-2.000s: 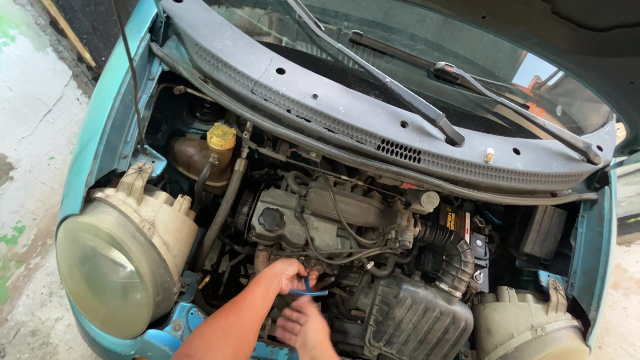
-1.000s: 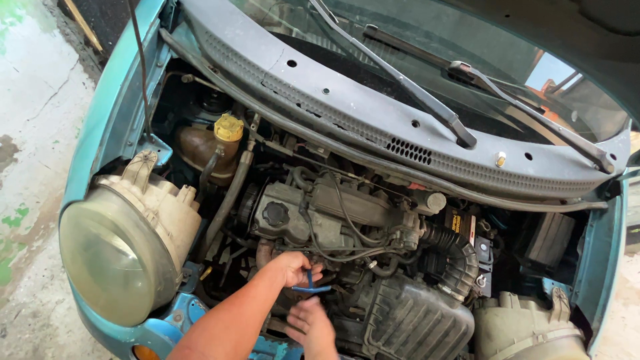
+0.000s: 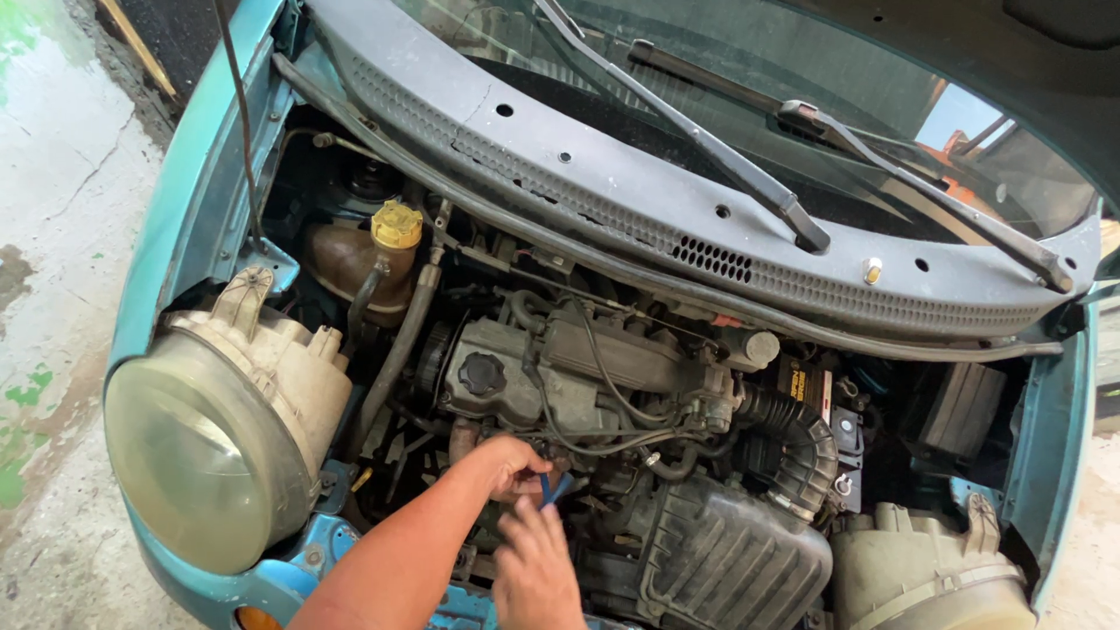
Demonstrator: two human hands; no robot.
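My left hand (image 3: 512, 468) is low at the front of the engine, just below the valve cover (image 3: 490, 372). Its fingers are curled by the end of a blue-handled tool (image 3: 549, 492), partly hidden; whether they grip it is not certain. My right hand (image 3: 535, 551), somewhat blurred, is beneath it with fingers extended, close to or touching the blue handle. The exact kind of tool cannot be told. A black oil filler cap (image 3: 480, 374) sits on the valve cover. Thin black hoses loop over the engine above my hands.
The ribbed air filter box (image 3: 739, 551) is right of my hands, its corrugated intake hose (image 3: 801, 446) above. Loose headlight units (image 3: 210, 446) flank the bay. A coolant tank with yellow cap (image 3: 396, 225) stands upper left. A thin hood prop rod (image 3: 241, 122) rises at left.
The blue handle has turned from lying nearly level to pointing more up and down. My right hand has shifted up nearer my left hand. The view has moved slightly.
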